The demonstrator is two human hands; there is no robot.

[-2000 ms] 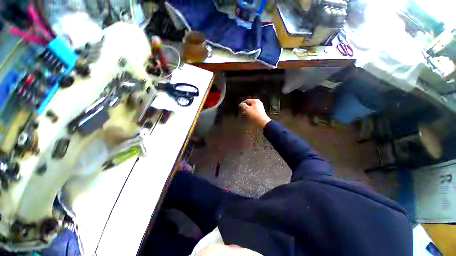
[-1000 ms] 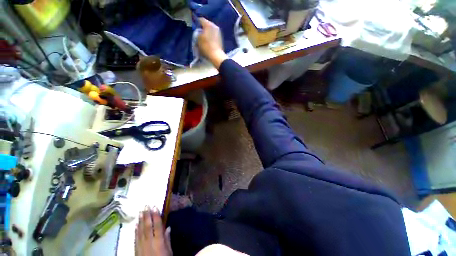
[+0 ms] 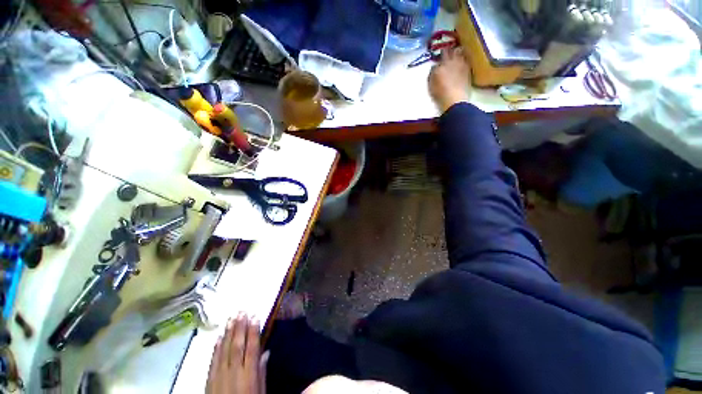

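My right hand (image 3: 452,77) reaches to the back table, its fingertips at small scissors with red loops (image 3: 442,41); whether they grip them is unclear. The scissors' short blades point left. My left hand (image 3: 237,360) lies flat and empty on the near edge of the sewing-machine table (image 3: 269,265). Navy fabric with white edging (image 3: 339,35) lies folded on the back table, left of my right hand. Black-handled shears (image 3: 281,200) lie at the machine table's right end.
The cream sewing machine (image 3: 100,188) fills the left, with green-handled snips (image 3: 169,328) beside it. An amber jar (image 3: 302,100), a wooden box (image 3: 481,58), a clear blue bottle (image 3: 412,21) and more red-looped scissors (image 3: 599,81) stand or lie on the back table. A bin (image 3: 345,188) stands below.
My right hand has moved from the floor side to the navy fabric, then right to the small scissors. The fabric's right part is folded back. My left hand has appeared on the table edge.
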